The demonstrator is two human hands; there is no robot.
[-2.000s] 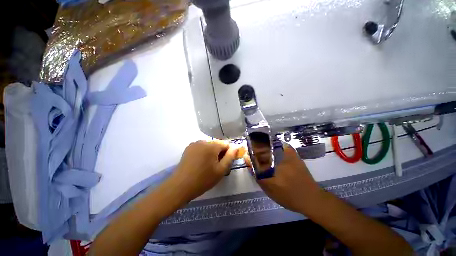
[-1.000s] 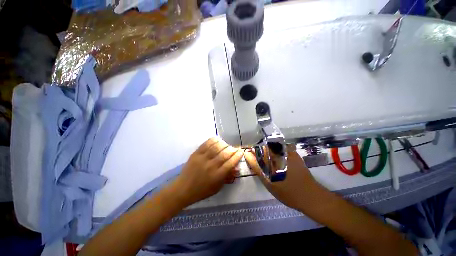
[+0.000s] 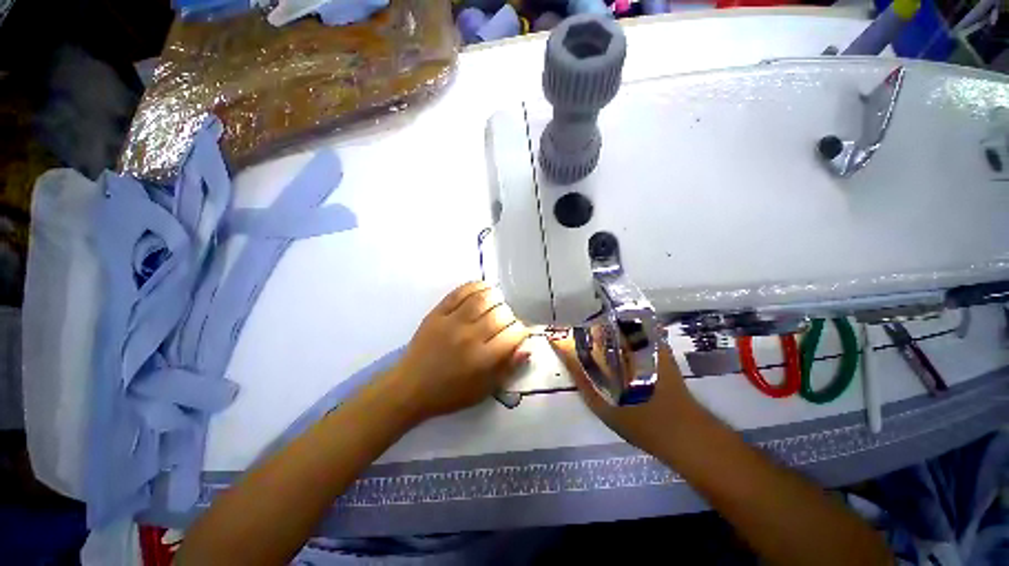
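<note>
The white sewing machine head [image 3: 708,199] fills the upper right. My left hand [image 3: 467,345] lies palm down just left of the needle area, fingers bent and close together. My right hand [image 3: 636,387] is at the right of the needle area, partly behind the shiny metal lever. Its fingertips are close to the presser foot. Any cloth under the fingers is too small and too bright to make out, so I cannot tell what either hand grips. A light-blue strip [image 3: 345,396] runs along the table from beneath my left forearm.
A tangled heap of light-blue strips [image 3: 166,332] lies at the left on a white tray [image 3: 53,332]. A brown plastic-wrapped package [image 3: 299,83] is behind it. Red [image 3: 768,367] and green [image 3: 830,363] scissor handles, a white stick [image 3: 872,381] and dark snips [image 3: 916,359] lie right.
The view has shifted, so the machine and package appear further right. My left hand has gone from pinching beside the presser foot to lying flatter; the orange-yellow piece seen there earlier no longer shows.
</note>
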